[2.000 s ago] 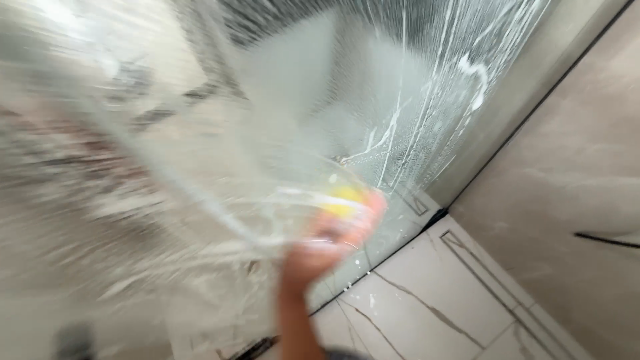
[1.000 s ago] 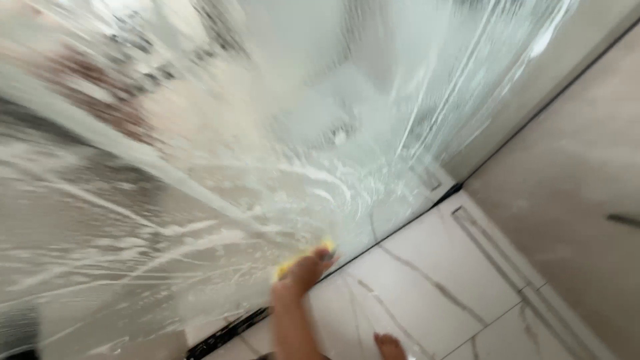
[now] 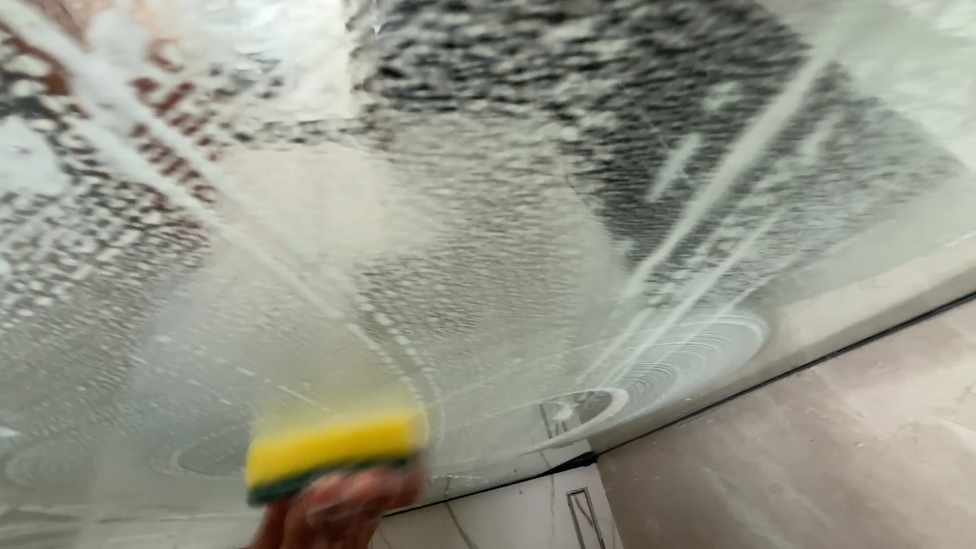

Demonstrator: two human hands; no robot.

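Observation:
My right hand (image 3: 347,499) is wrapped around a yellow sponge (image 3: 335,450) with a dark green scouring side, at the lower left of the view. The yellow side lies against, or very close to, a wet glass panel (image 3: 473,229); motion blur hides the exact contact. White foam and droplets coat the glass, with long streaks running down it and curved wipe marks to the right of the sponge. My left hand is out of view.
A dark seal strip (image 3: 762,380) runs along the edge of the glass. Beyond it, at the lower right, is a beige stone-look wall (image 3: 808,457). A marbled tile floor (image 3: 496,518) with a narrow linear drain (image 3: 584,518) shows at the bottom.
The view has swung and now takes in more of the glass. My right hand still holds the sponge. Curved wipe marks now show near the corner.

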